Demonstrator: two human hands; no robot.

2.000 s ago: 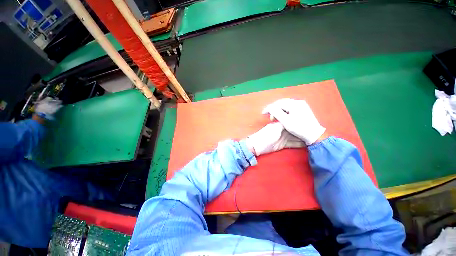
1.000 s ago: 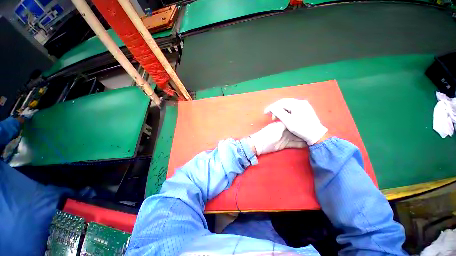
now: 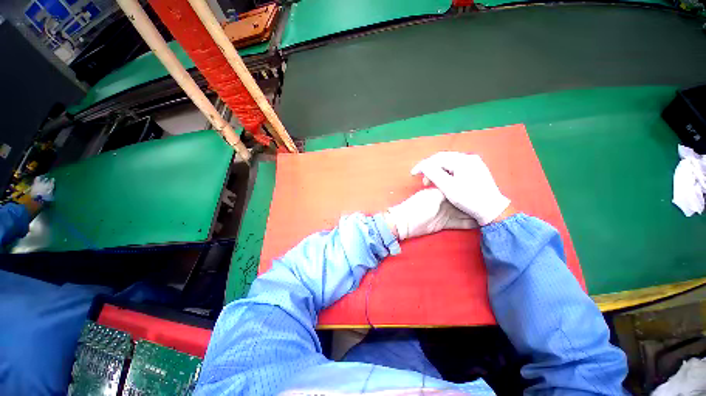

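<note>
My left hand (image 3: 423,213), in a thin white glove, rests on the red mat (image 3: 418,286). My right hand (image 3: 464,186), also in a white glove, lies over it, with its fingers curled and pointing left. The two hands touch each other. The fingers of my left hand are mostly hidden under my right hand. No tool or part shows in either hand. A thin cord (image 3: 368,298) runs down over the red mat from near my left cuff.
Two green circuit boards (image 3: 159,373) lie at the lower left beside a red strip. A dark conveyor belt (image 3: 480,66) runs behind the green bench. Wooden poles with red wrapping (image 3: 209,66) stand left. A black bin (image 3: 688,116) and white cloth (image 3: 689,182) are right. A person's gloved hand (image 3: 42,188) is far left.
My hands keep their pose on the red mat. The other person's arm at the left has moved left, away from the near green bench. The view has shifted very slightly.
</note>
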